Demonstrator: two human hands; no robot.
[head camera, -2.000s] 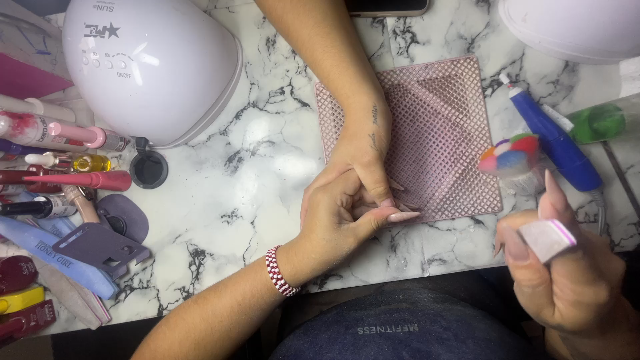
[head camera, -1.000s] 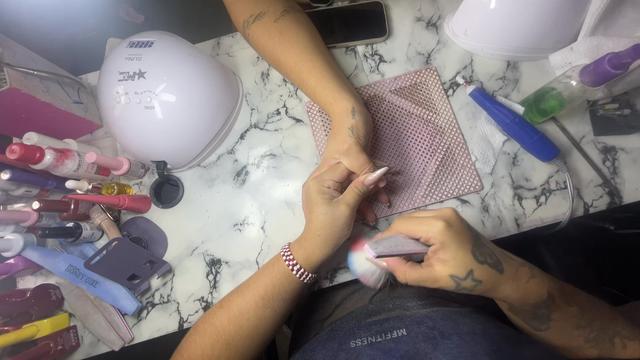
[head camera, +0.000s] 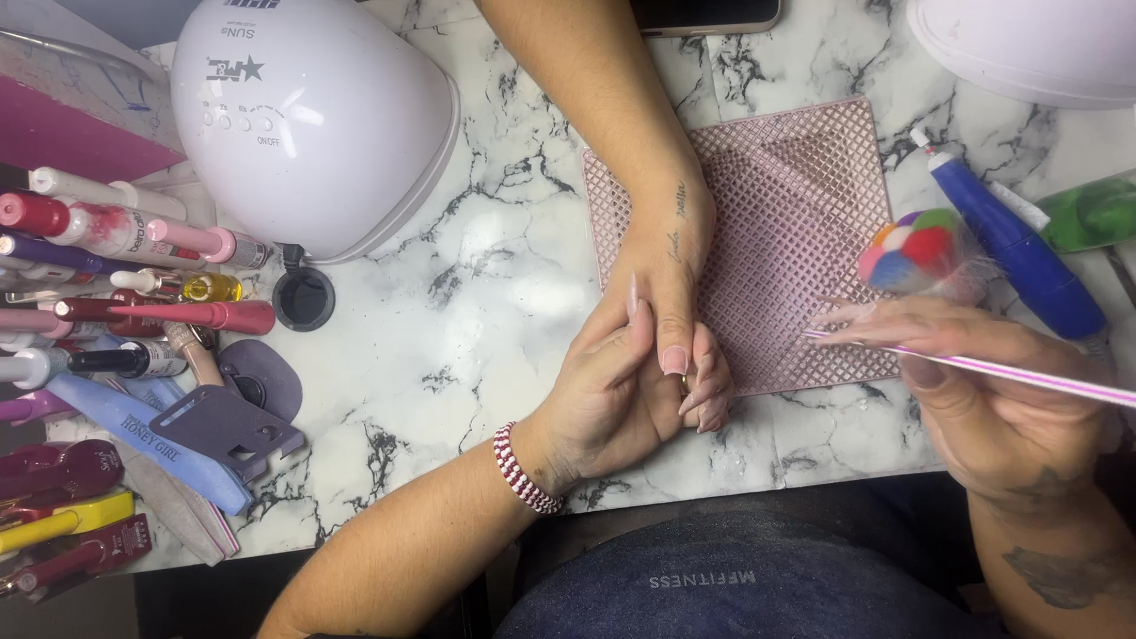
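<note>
My left hand (head camera: 617, 395), with a red and white beaded bracelet at the wrist, clasps the hand of another person (head camera: 661, 266) at the near left corner of a pink lattice mat (head camera: 799, 186). That person's thumb lies over my palm, and their other fingers are curled. My right hand (head camera: 985, 382), at the right, holds a thin nail file (head camera: 1021, 366) seen edge-on, with a pink line along it. Beside its fingers, partly over the mat, is a soft dust brush (head camera: 923, 257) with colourful pompoms, slightly blurred; whether my fingers grip it I cannot tell.
A white nail lamp (head camera: 311, 133) stands at the upper left, above nail polish bottles (head camera: 106, 226) and a blue file (head camera: 151, 439). A blue electric nail drill (head camera: 1021, 248) and a green bottle (head camera: 1096, 213) lie right of the mat. A phone (head camera: 706, 13) is at the top edge.
My right hand has moved with the file from near my lap, below the clasped hands, out to the right of the mat. My left hand still clasps the other person's hand.
</note>
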